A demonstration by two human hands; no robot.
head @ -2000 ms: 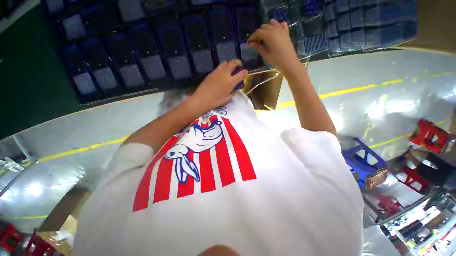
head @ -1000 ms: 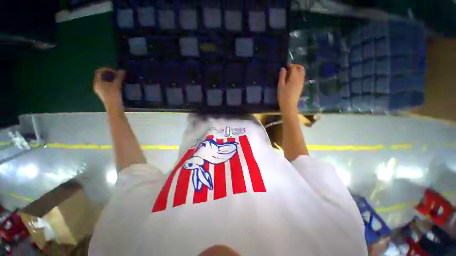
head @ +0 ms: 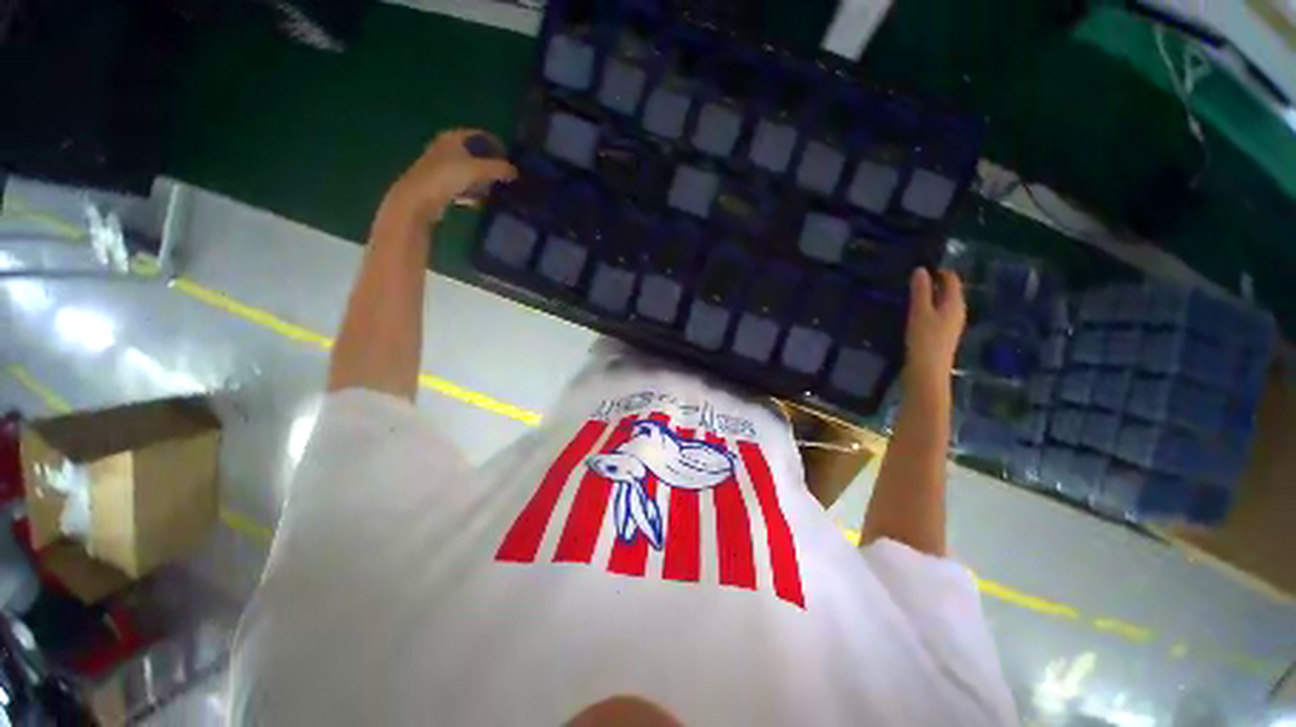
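Note:
The wide black tray [head: 633, 182] is in front of me, tilted in view with its right side lower. It holds two rows of dark phone housings [head: 728, 270] with sideways pockets between. Pale grey-blue keypads [head: 772, 145] show at the ends of the housings. My left hand [head: 458, 168] grips the tray's left edge and also holds a small dark piece or stack, mostly hidden by the fingers. My right hand [head: 935, 321] grips the tray's right edge, fingers partly hidden.
A clear blister tray [head: 998, 372] and a block of filled blister trays [head: 1158, 398] lie at the right on the green mat [head: 373, 88]. Dark stacked trays [head: 107, 85] are at the far left. An open cardboard box [head: 168, 483] stands on the floor at lower left.
My left hand left the tray's front and took its left edge; my right hand moved from the housings to its right edge. The view has since rotated, with the tray further right in view.

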